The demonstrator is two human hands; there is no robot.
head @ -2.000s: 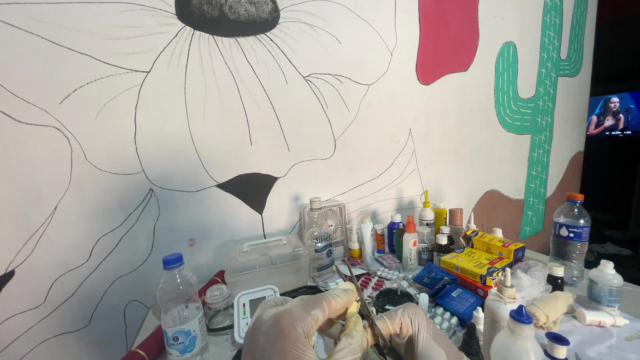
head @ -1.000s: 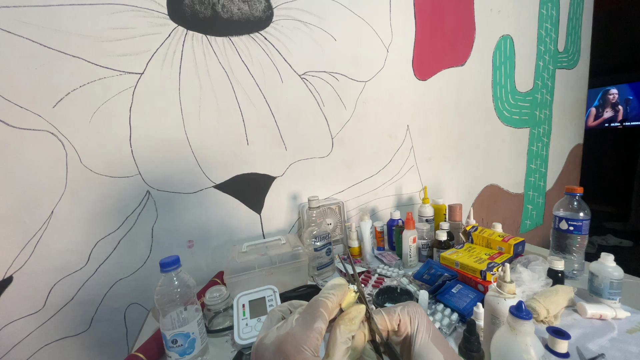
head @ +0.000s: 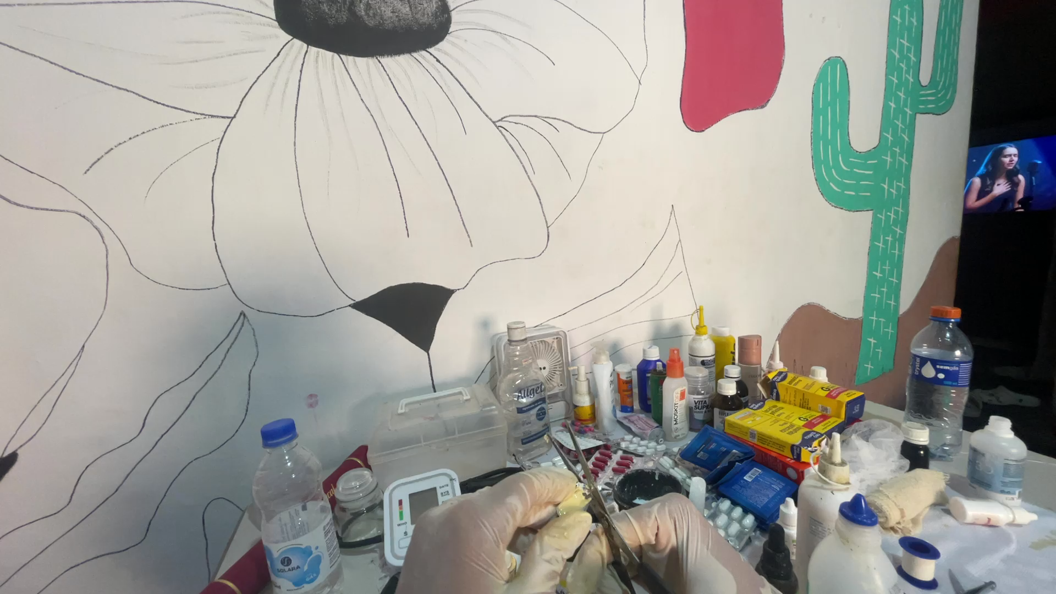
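Both hands wear pale, translucent gloves and meet at the bottom centre. My left hand [head: 495,536] pinches a small yellowish, soft-looking piece [head: 575,499] between thumb and fingers. In my right hand [head: 668,544] is a slim metal tool with two narrow blades or arms [head: 596,495], which looks like scissors or forceps; its tips point up and left, beside the yellowish piece. The lower parts of both hands are cut off by the frame edge. Close behind the hands lie blister packs of red capsules [head: 612,464] and a round black dish [head: 648,488].
Left of the hands are a blood pressure monitor [head: 421,511], a glass jar [head: 358,503] and a blue-capped bottle [head: 289,511]. Behind stand a clear plastic case [head: 437,433] and an alcohol-type bottle [head: 525,404]. To the right are yellow boxes [head: 780,426], squeeze bottles [head: 850,553] and rolled gauze [head: 906,499].
The hands stay close together with the same tool and yellowish piece. The tool's two arms look slightly more apart at the tips than before.
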